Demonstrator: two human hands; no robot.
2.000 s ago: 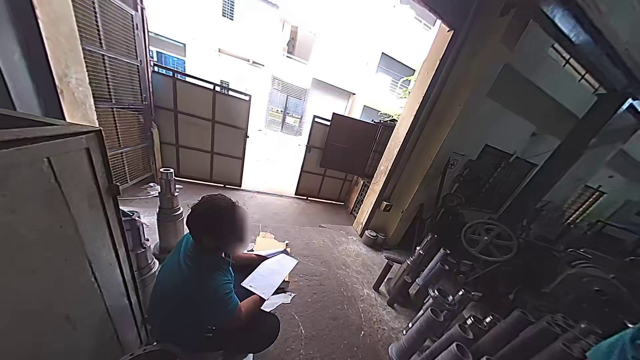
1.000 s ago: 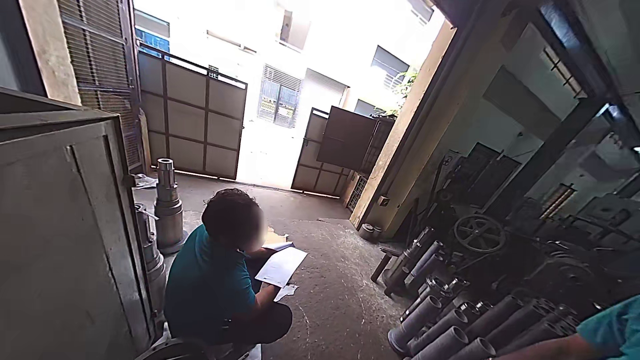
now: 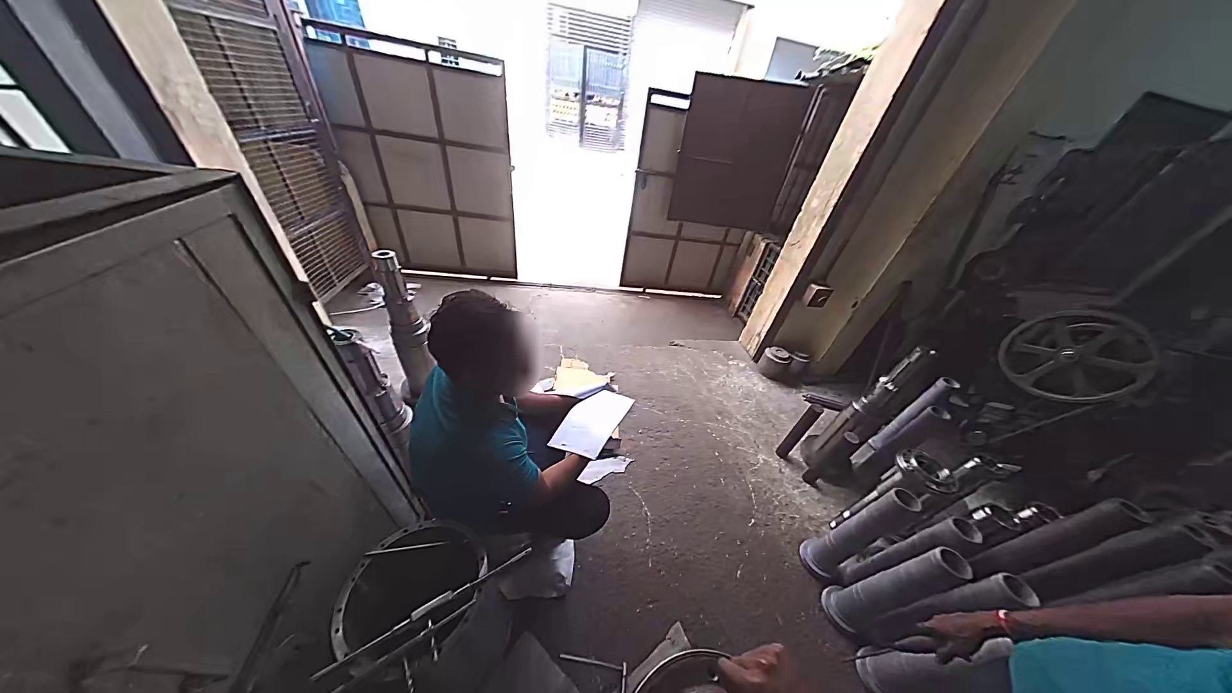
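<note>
A blurred hand (image 3: 756,666), seemingly my right hand, is at the bottom edge against the rim of a round metal part (image 3: 679,656); its grip is unclear. My left hand does not show. At lower right, an arm with a teal sleeve (image 3: 1107,666) and a red wristband reaches in, apparently a co-worker's. That arm's hand (image 3: 962,630) is at a thin rod above a grey metal tube (image 3: 924,669). A crouching person (image 3: 476,433) in a teal shirt holds a white sheet of paper (image 3: 592,423). More papers (image 3: 580,378) lie on the floor beyond it.
A large flanged metal ring (image 3: 344,616) with rods across it stands at lower left, beside a grey metal cabinet (image 3: 183,433). Several flanged metal tubes (image 3: 905,587) lean at right, below a spoked wheel (image 3: 1078,356). Metal gates (image 3: 433,164) flank the doorway.
The view has shifted down and to the right. The teal-sleeved arm at right now shows its hand among the tubes. The hand at the bottom edge has come into view. The crouching person still holds the paper.
</note>
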